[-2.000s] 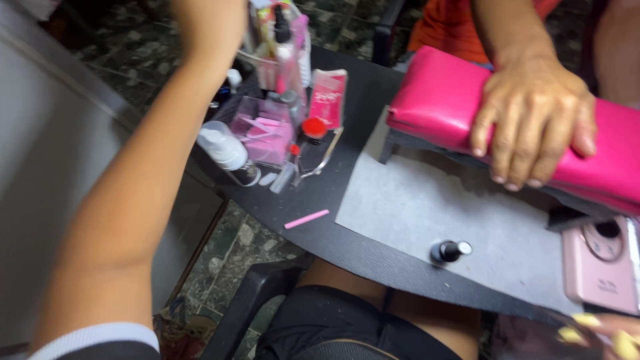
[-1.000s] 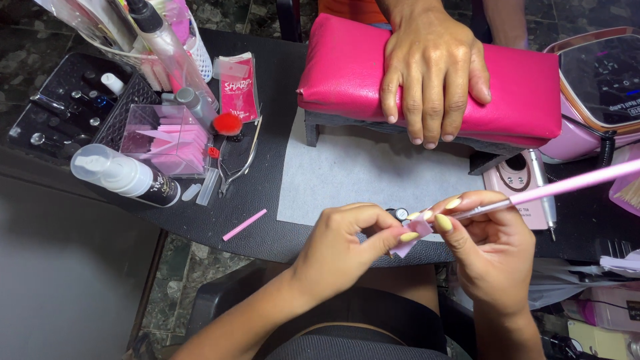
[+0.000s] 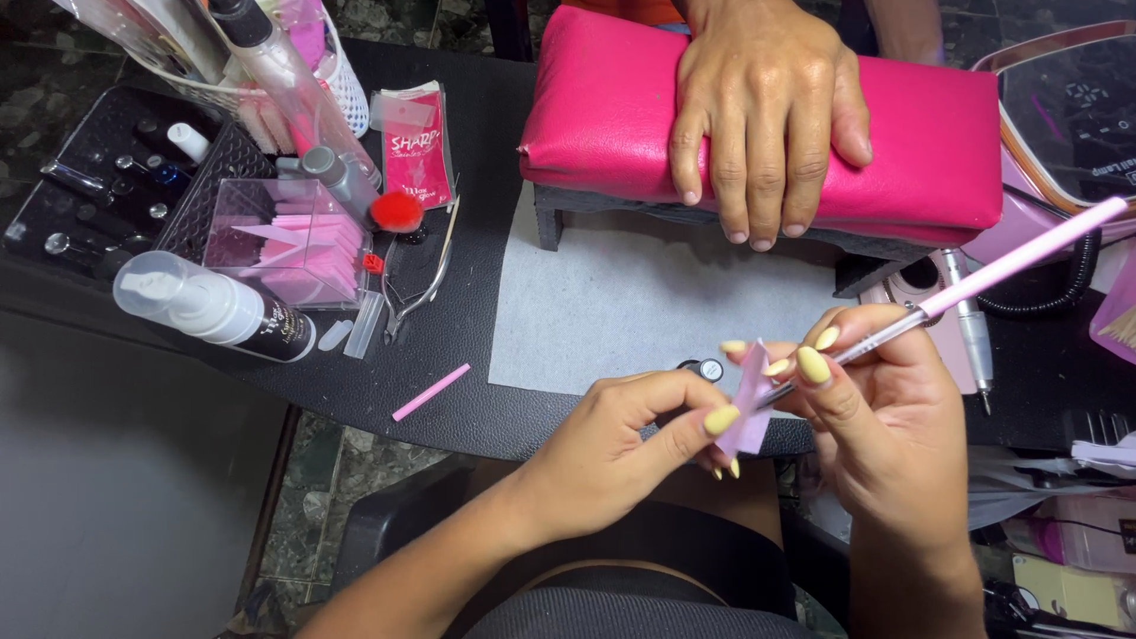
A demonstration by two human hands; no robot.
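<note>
My left hand (image 3: 635,444) pinches a small pink lint-free wipe (image 3: 748,413) between thumb and fingers. In my right hand (image 3: 874,395) is a slim nail brush with a pink handle (image 3: 1021,257), slanting up to the right; its dark tip touches the wipe. Just behind my fingers a small dark polish bottle (image 3: 707,368) is partly hidden. Another person's hand (image 3: 768,120) lies palm down on a pink padded hand rest (image 3: 923,142), fingers over its near edge. Beneath the rest is a pale paper sheet (image 3: 568,328) on the black table.
To the left are a clear box of pink wipes (image 3: 293,244), a pump bottle (image 3: 213,306), cuticle nippers (image 3: 417,297), a tray of polish bottles (image 3: 106,195) and a pink stick (image 3: 431,391). At right stand a nail lamp (image 3: 1069,115) and a drill handpiece (image 3: 972,333).
Two seconds ago my left arm reached toward the left-hand supplies; now both hands are together at the table's near edge, with the wipe and brush. The view has shifted.
</note>
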